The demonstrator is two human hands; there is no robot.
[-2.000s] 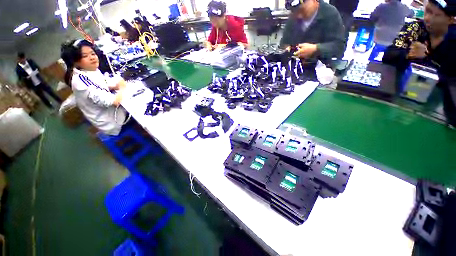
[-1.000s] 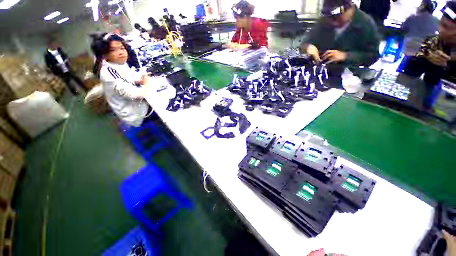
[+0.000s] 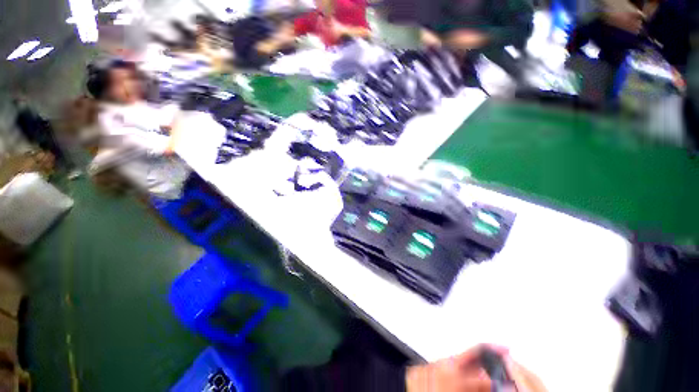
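The picture is strongly blurred. My left hand [image 3: 448, 375] is at the bottom edge, partly cut off, its fingers against a dark piece [image 3: 497, 367] seen nearly edge-on, probably a black housing. Fingers of my right hand [image 3: 527, 377] show on the other side of the piece, the rest cut off by the bottom edge. Beyond my hands, fitted housings [image 3: 420, 243] with green windows stand in overlapping stacks on the white work sheet [image 3: 552, 306].
Black housings [image 3: 638, 302] lie at the right edge. Loose black frames [image 3: 310, 178] and heaps of black parts with pale tails [image 3: 383, 99] lie farther back. Blue stools [image 3: 222, 298] stand left of the table. A person in white [image 3: 138, 130] sits at the left; others are across the table.
The view has shifted and blurred. My left hand has come further into view at the bottom edge. The hand at the housings on the right is gone from there; fingers now show beside my left hand.
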